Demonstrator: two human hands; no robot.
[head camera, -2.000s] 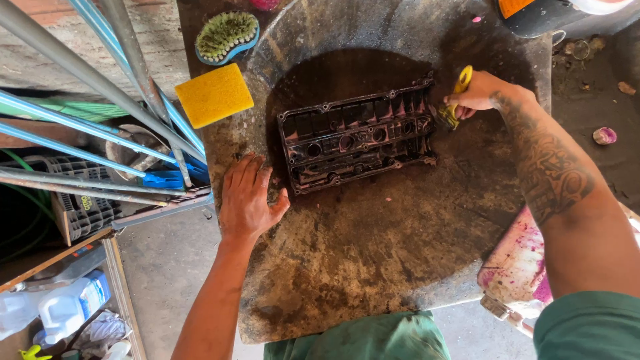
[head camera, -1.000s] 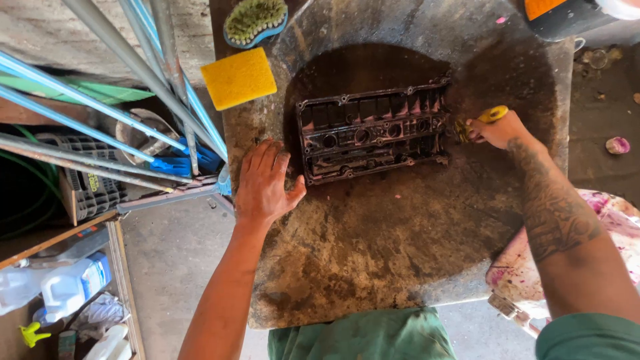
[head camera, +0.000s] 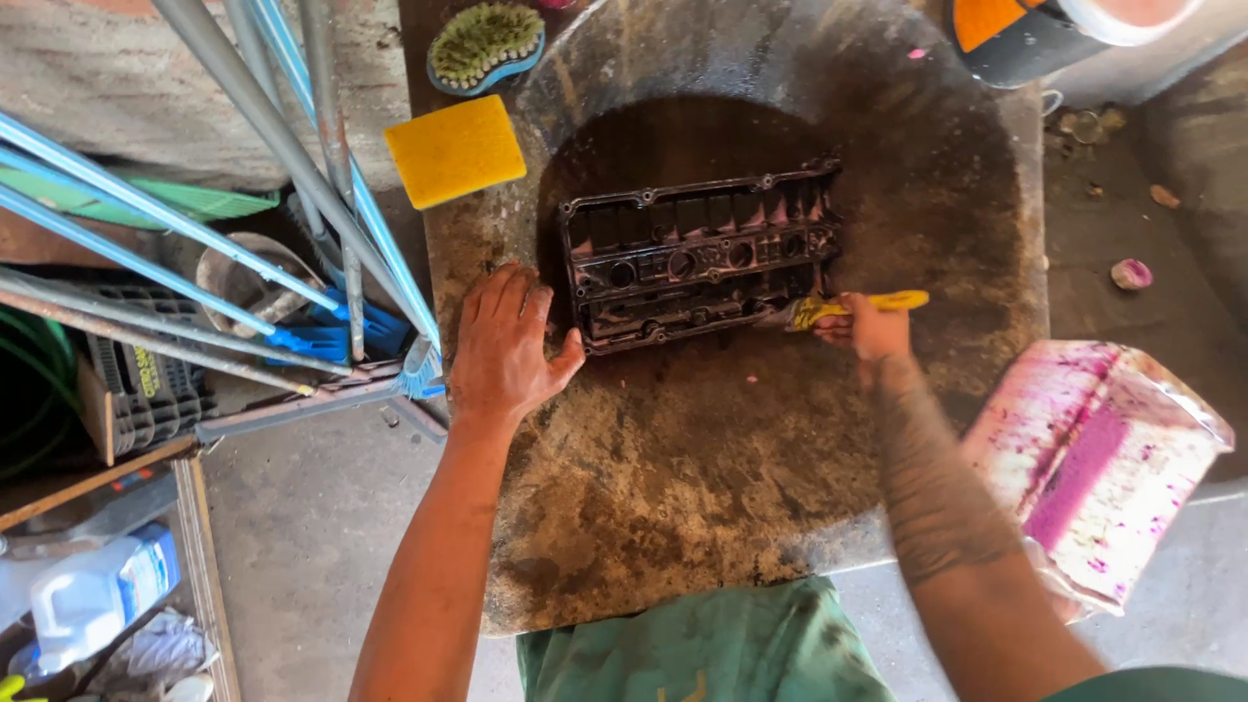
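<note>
A dark metal engine valve cover (head camera: 702, 255), its ribbed inner side facing up, lies on a stained, wet basin surface (head camera: 682, 468). My right hand (head camera: 873, 327) holds a yellow-handled paintbrush (head camera: 897, 300), its bristles touching the cover's lower right corner. At the cover's left end, my left hand (head camera: 512, 341) rests on the surface with fingers spread, its thumb close to the lower left corner. It holds nothing. Above that hand lie a yellow sponge (head camera: 455, 152) and a scrubbing brush (head camera: 486, 47) with a blue base, bristles up.
Broom and mop poles (head camera: 273, 136) lean at the left, above a black plastic crate (head camera: 146, 375). Plastic jugs (head camera: 83, 600) stand in a wooden box at lower left. A pink-stained white container (head camera: 1102, 468) is by my right forearm. A bucket (head camera: 1033, 39) sits at the upper right.
My right hand has moved with the brush from beside the cover's right end to its lower right corner. My left hand stays by the cover's left end.
</note>
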